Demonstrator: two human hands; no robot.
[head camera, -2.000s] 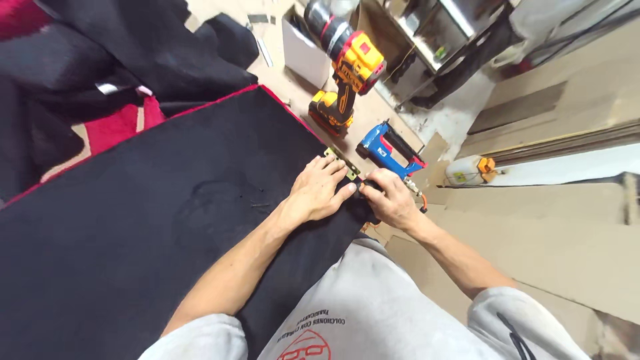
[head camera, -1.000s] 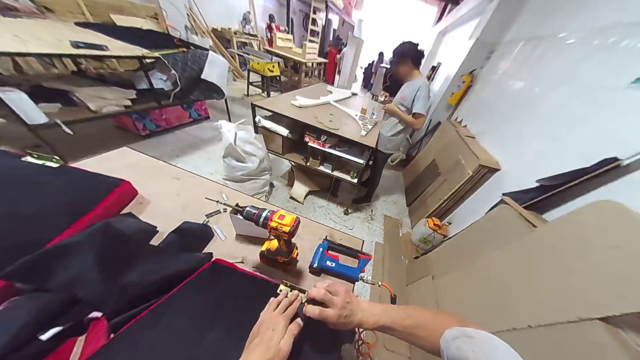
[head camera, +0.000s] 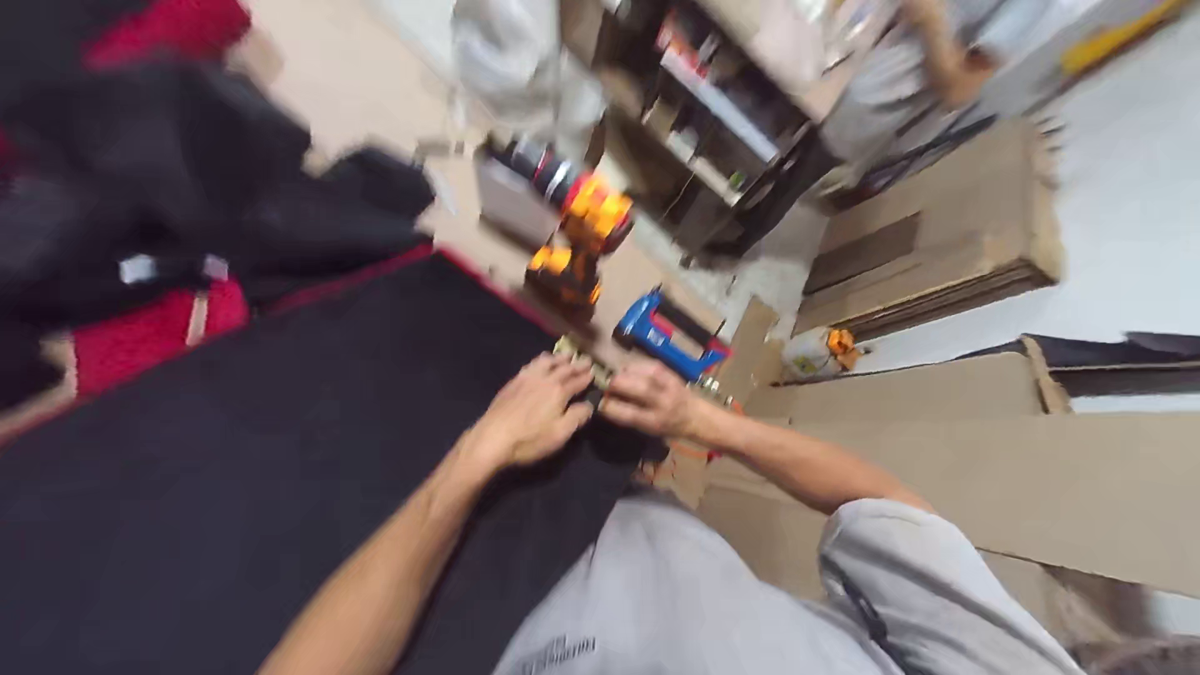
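Note:
A large panel covered in black fabric, edged with red, lies under my hands. Near its right edge sits a small brass-coloured metal piece, partly hidden by fingers. My left hand rests on the fabric with its fingertips on the metal piece. At the right end of that piece is my right hand, its fingers bent and bunched; what lies beneath them is hidden. Just beyond the panel's edge stands a yellow and black cordless drill. A blue pneumatic stapler lies beyond my right hand.
Black and red fabric is heaped at the upper left. Behind the drill are a white sack and a shelved workbench, with another person beside it. Cardboard sheets lean by the wall at right, near a container with an orange top.
The view has tipped up toward the room and back down. Both hands stay at the brass-coloured piece by the panel's edge; the drill and stapler have not plainly moved.

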